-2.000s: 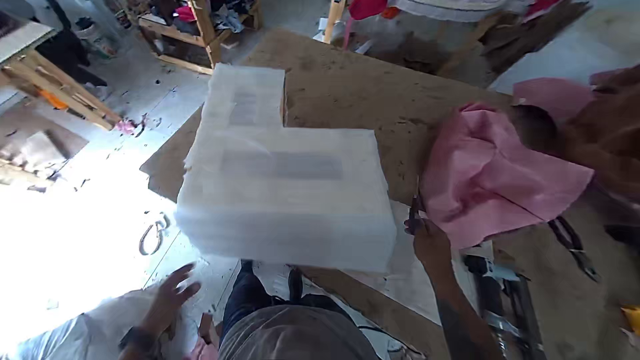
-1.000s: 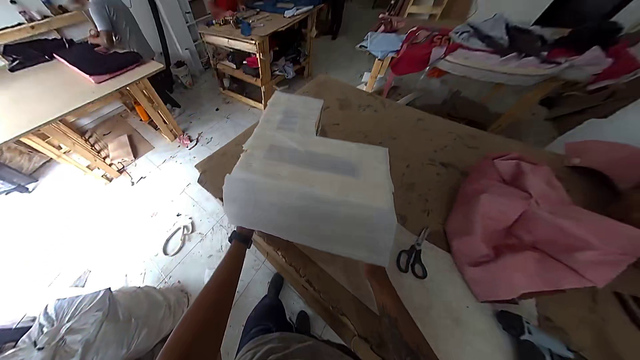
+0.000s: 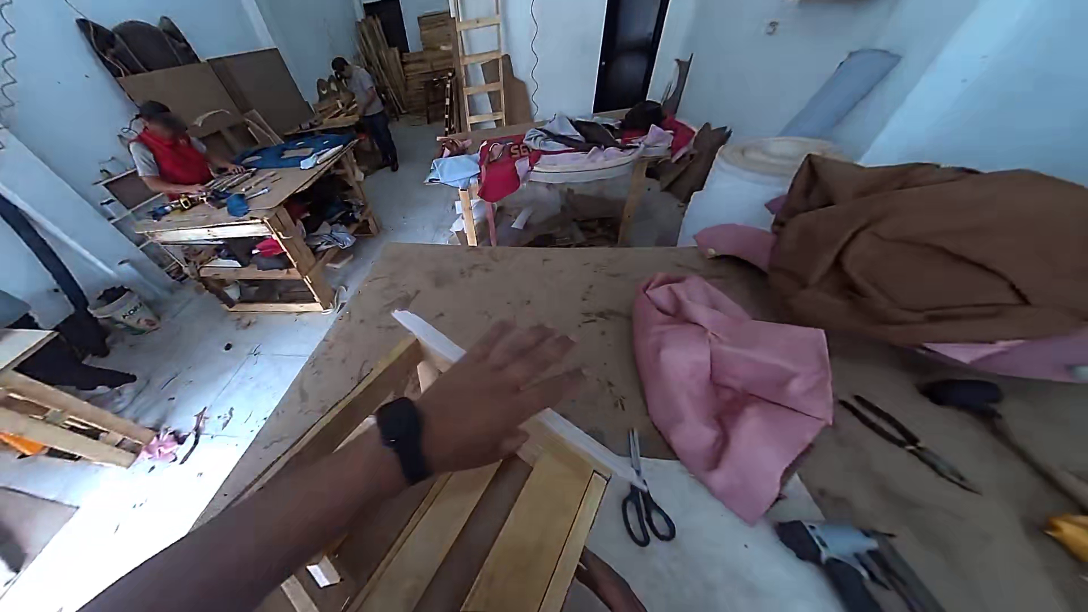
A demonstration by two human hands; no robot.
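A wooden frame (image 3: 518,527) with white padding along its top edge (image 3: 586,442) rests on the brown worktable. My left hand (image 3: 497,395), with a dark watch on its wrist, is spread over the frame's padded edge, fingers apart. Of my right arm only a small part (image 3: 608,582) shows low at the frame's right side; its fingers are hidden, so its hold cannot be told. Scissors with black handles (image 3: 646,514) lie just right of the frame, on white sheet material (image 3: 714,552). Beyond them is a heap of pink fabric (image 3: 722,382).
Pincers (image 3: 909,442), a pneumatic staple gun (image 3: 841,544) and a black-headed mallet (image 3: 965,395) lie at the right, below a heap of brown fabric (image 3: 926,246). Two people (image 3: 174,153) stand at benches at the back left. A second table (image 3: 578,157) holding cloth stands behind.
The white-covered piece has been turned, so its open wooden side now shows. The scissors, in my right hand at first, lie on the table. My left hand has moved onto the frame. The view has tilted up.
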